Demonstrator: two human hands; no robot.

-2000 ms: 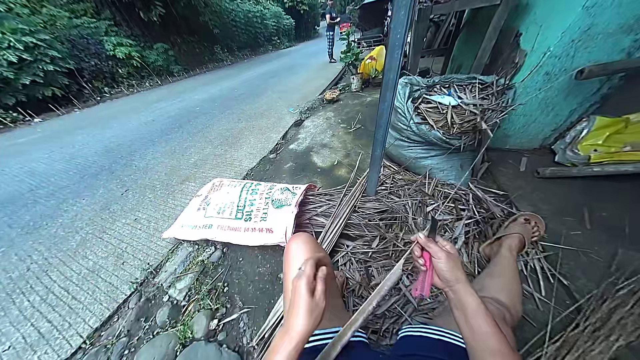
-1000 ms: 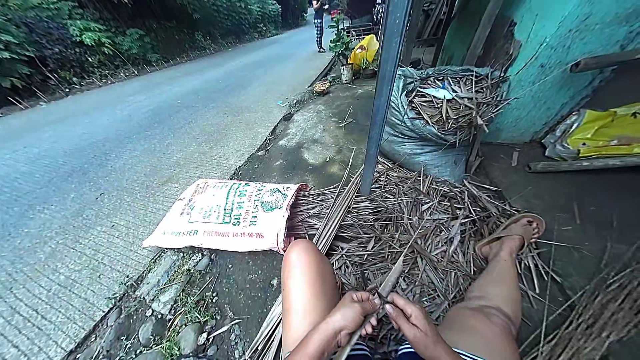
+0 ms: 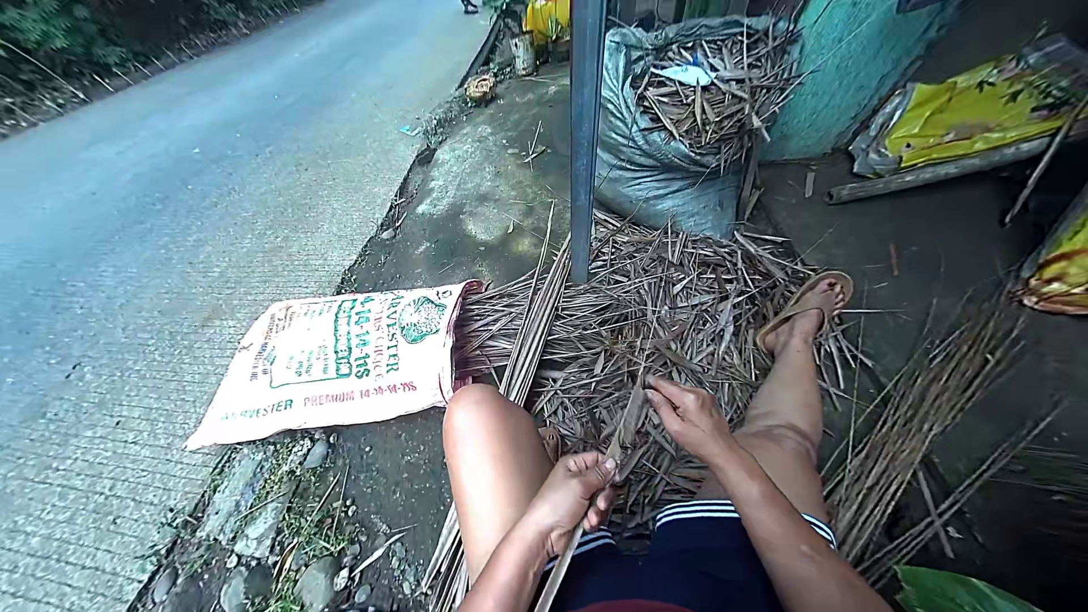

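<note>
Low in the centre, my left hand (image 3: 574, 495) is closed around a long dry leaf strip (image 3: 629, 425), whose lower end runs down past my shorts. My right hand (image 3: 687, 414) is at the strip's upper end, thumb and finger pinched near its tip; whether they grip the leaf or something small is hard to tell. Beneath both hands lies a heap of dry leaf pieces (image 3: 680, 314) between my legs. A bundle of long dry strips (image 3: 537, 340) lies by my left knee, beside a printed white sack (image 3: 340, 361) with dry stalks at its mouth.
A metal post (image 3: 585, 136) rises from the heap's far edge. Behind it stands a full grey-green sack (image 3: 663, 187) of dry leaves. Thin sticks (image 3: 918, 425) are bundled at right, near a wooden pole (image 3: 935, 172) and yellow plastic (image 3: 960, 110). A road (image 3: 255, 170) runs along the left.
Two seconds ago my right hand held a pink-handled tool, which is not visible now. My hands were close together one second ago; now the right is farther up the strip. The view has tilted down.
</note>
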